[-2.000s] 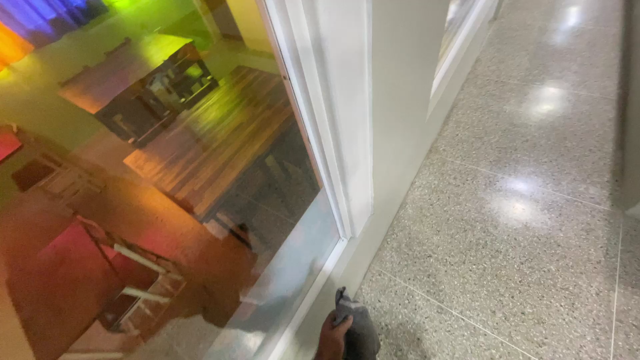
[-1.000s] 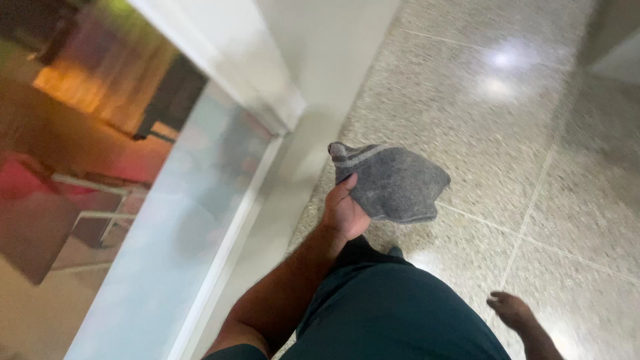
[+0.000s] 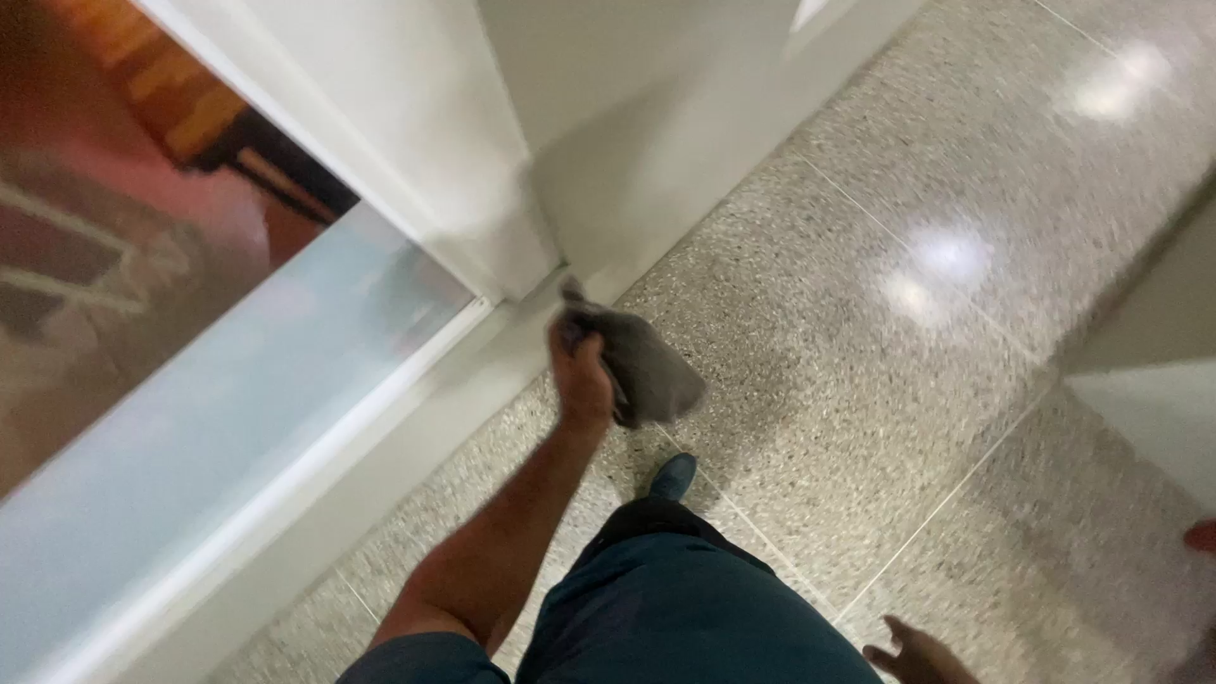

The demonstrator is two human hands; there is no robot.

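Observation:
A bunched grey cloth (image 3: 651, 366) is gripped in my left hand (image 3: 579, 380), beside the corner where the white window frame (image 3: 503, 228) meets the sill ledge. The cloth hangs out to the right of my fingers, over the floor. Low at the right, my right hand (image 3: 912, 654) hangs over the floor with its fingers apart and nothing in it. The glass pane (image 3: 313, 313) lies to the left of my left arm, with a frosted band along its bottom.
Speckled terrazzo floor (image 3: 855, 408) runs along a white wall (image 3: 665, 142). My shoe (image 3: 674, 477) is on it. A pale panel or wall (image 3: 1159, 418) stands at the right, with part of another hand (image 3: 1201, 535) at the edge. Behind the glass is a wooden table (image 3: 180, 85).
The view has shifted a lot. The grey cloth, spread out flatter a second ago, is now more bunched in my left hand, close to the frame corner.

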